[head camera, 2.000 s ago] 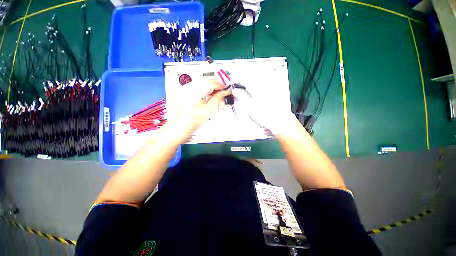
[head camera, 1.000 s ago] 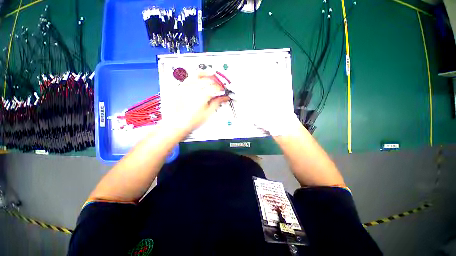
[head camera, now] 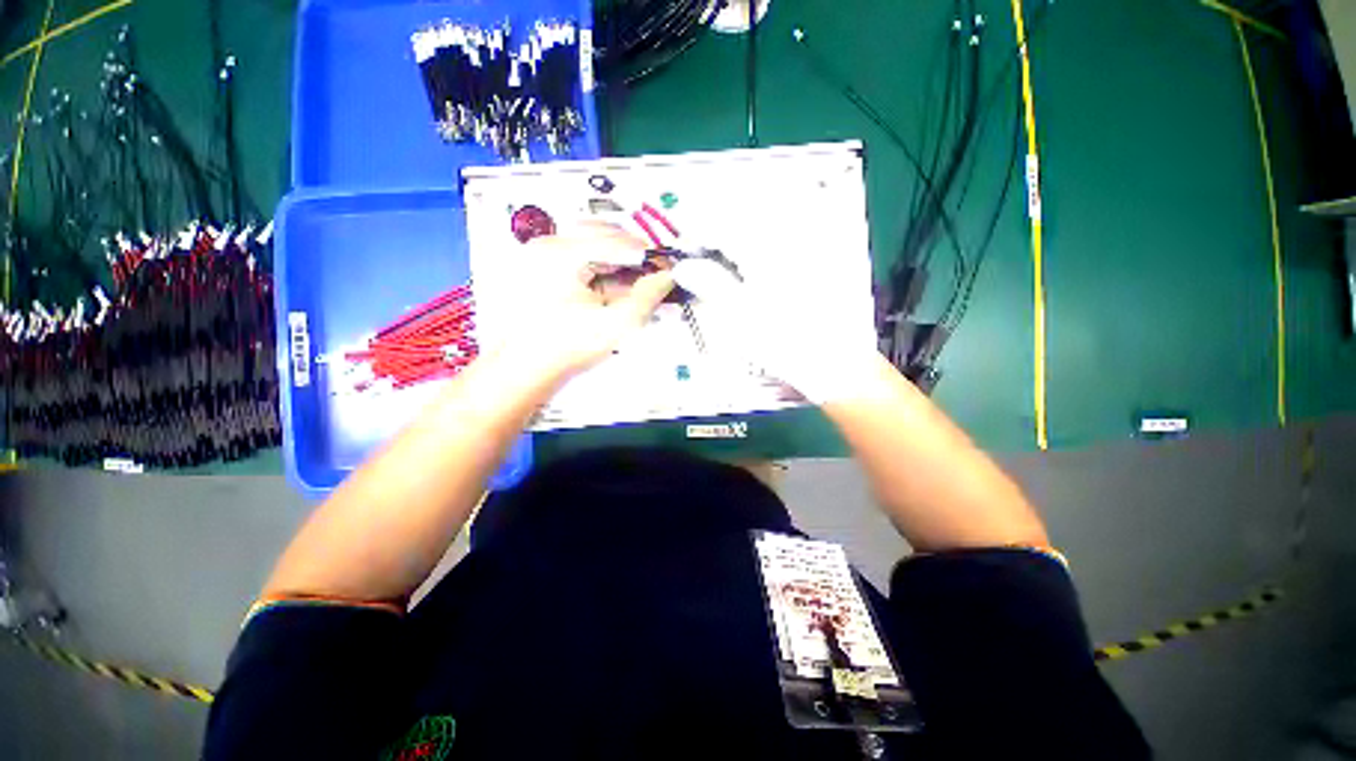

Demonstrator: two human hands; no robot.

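Observation:
A white assembly board (head camera: 595, 406) lies in front of me with a dark red round spot and small green marks. My left hand (head camera: 588, 290) is over the board's left half, its fingers closed on a small black connector piece (head camera: 677, 283) near the centre. My right hand (head camera: 759, 320) is on the right half, washed out by glare; dark wire shows at its fingertips beside the piece, and its grip is unclear. A red lead wire (head camera: 654, 225) shows just above the fingers. More red lead wires (head camera: 424, 342) lie in the near blue bin (head camera: 305, 431).
The far blue bin (head camera: 335, 89) holds short black leads (head camera: 506, 89). Dense harness assemblies (head camera: 179, 350) line the left bench edge. Black cables (head camera: 907, 298) lie right of the board. Coiled black cable (head camera: 654, 42) is behind it. Yellow lines cross the green mat (head camera: 1130, 298).
The right hand has come back close to the left at the board's centre, after being lower right a second ago. The view has shifted slightly.

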